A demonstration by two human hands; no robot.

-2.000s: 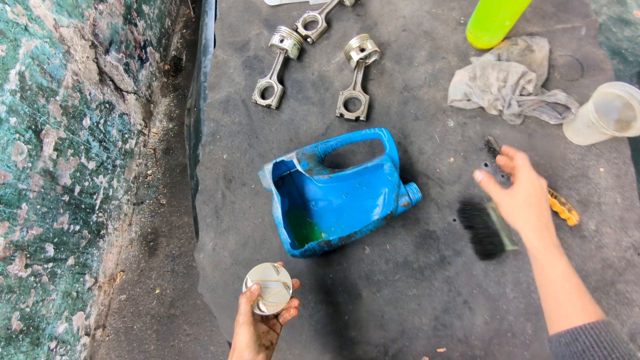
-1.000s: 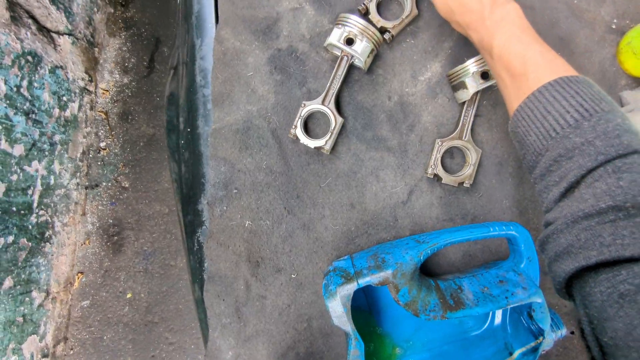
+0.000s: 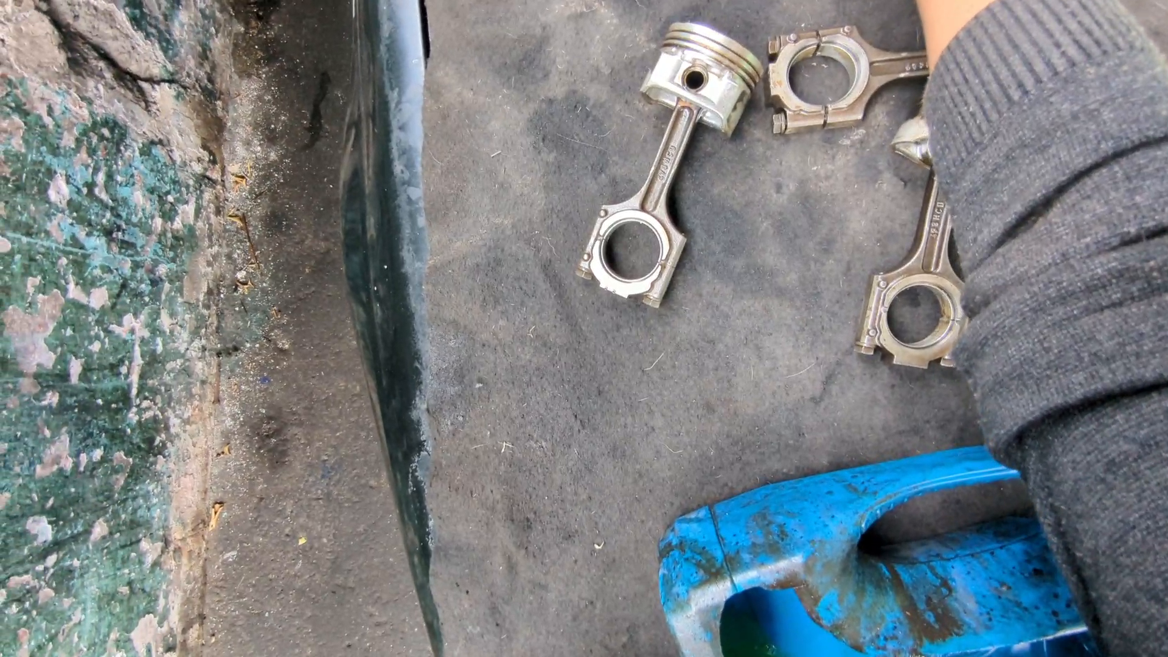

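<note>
A grey knitted sleeve covers my right forearm, which crosses the right side; the wrist shows at the top edge and my right hand is beyond the frame. One piston [image 3: 703,78] with its connecting rod [image 3: 666,169] lies on the dark mat. To its right a second connecting rod [image 3: 821,80] lies sideways, its other end hidden by the sleeve. Partly beneath the forearm is a third connecting rod [image 3: 917,310], with a sliver of its piston [image 3: 912,141] showing. My left hand is out of view.
A cut-open blue plastic jug [image 3: 785,538] with a handle and dirty smears rests at the lower right, partly covered by the sleeve. The mat's raised dark edge [image 3: 388,274] runs down the left. Beyond it stands a wall [image 3: 91,319] with peeling green paint.
The view has shifted toward the pistons. Two seconds ago my left hand held a piston and my right hand was near a black brush; both hands have since left the view.
</note>
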